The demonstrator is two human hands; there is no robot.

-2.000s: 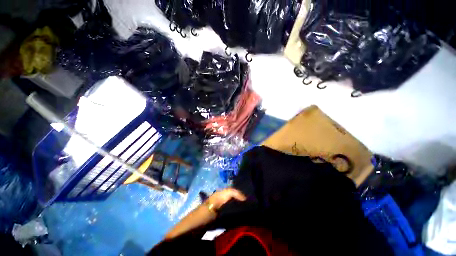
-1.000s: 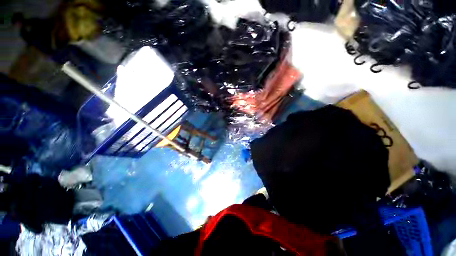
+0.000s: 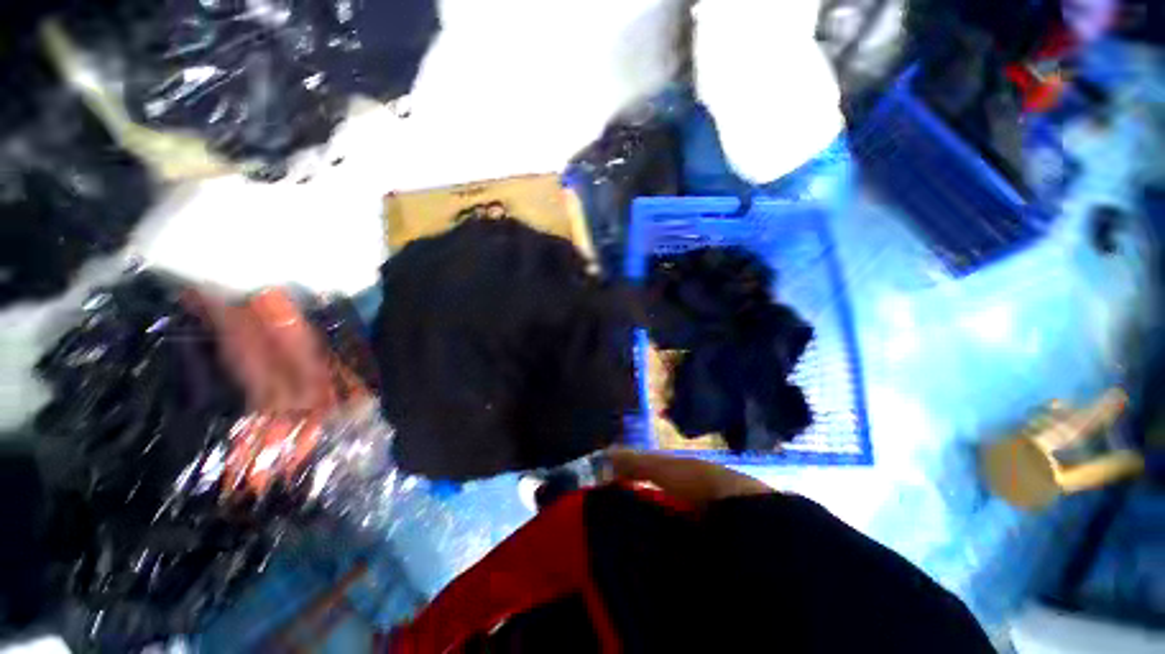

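A bundle of matt black garments (image 3: 505,351) lies in front of me over a tan cardboard sheet (image 3: 415,215) with hanger hooks at its top edge. My right hand (image 3: 677,473) is at the bundle's lower right edge, in a black sleeve. Its fingers are blurred and partly hidden, so its grip cannot be told. My left hand is not seen; the bundle or my red-edged clothing may hide it.
A blue crate (image 3: 843,345) with dark cloth (image 3: 735,351) stands right of the bundle. Another blue crate (image 3: 952,192) and a wooden stool (image 3: 1022,470) are farther right. Bagged black garments and salmon-pink cloth (image 3: 275,351) lie left. A white table (image 3: 511,102) is behind.
The view has swung right, bringing the dark-filled crate and stool into view. The black bundle now appears farther left. The left forearm seen two seconds ago is out of sight; a right hand shows.
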